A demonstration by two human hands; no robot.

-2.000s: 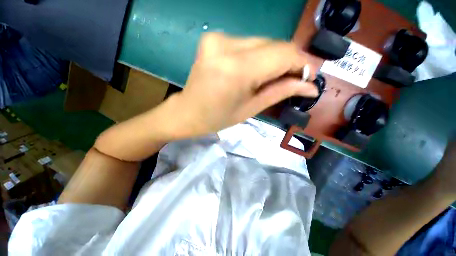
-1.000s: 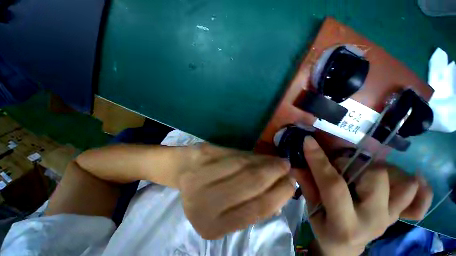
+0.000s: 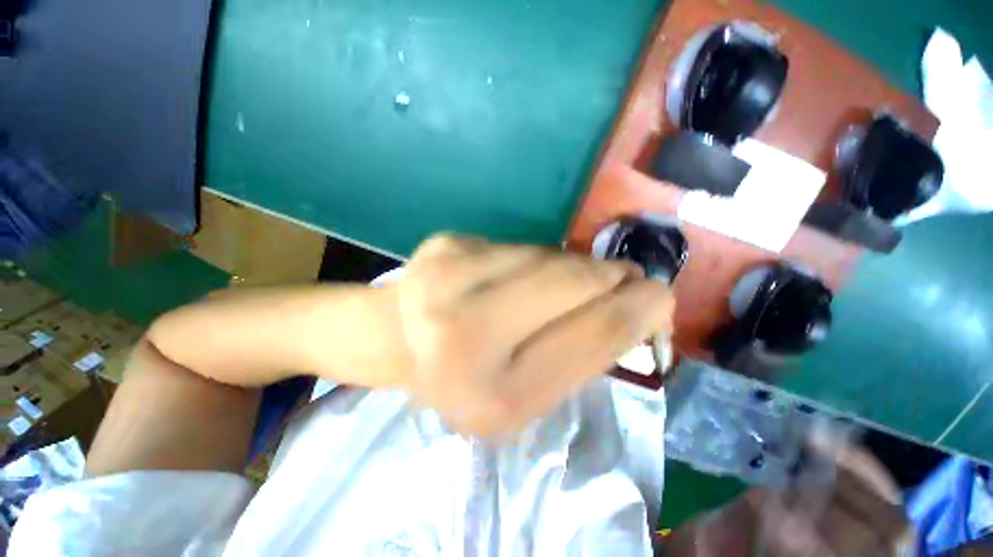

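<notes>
The reddish-brown fixture lies tilted on the green mat. It carries several glossy black shells: upper left, right, lower left and lower right. Matte black blocks and a white label sit between them. My left hand is bent over the fixture's near edge, fingertips just below the lower-left shell; its fingers are drawn together and what they may hold is hidden. My right hand is low at the right, away from the fixture, and badly blurred; no tweezers can be made out.
A crumpled white wipe lies right of the fixture. A dark grey surface is at far left, with cardboard boxes below. A clear bag or tray with small black parts is below the bench's front edge. A small bright speck is on the mat.
My right hand, with tweezers visible a second ago, has drawn back from the fixture toward the bottom right. My left hand stays near the lower-left shell. The fixture appears higher in the view.
</notes>
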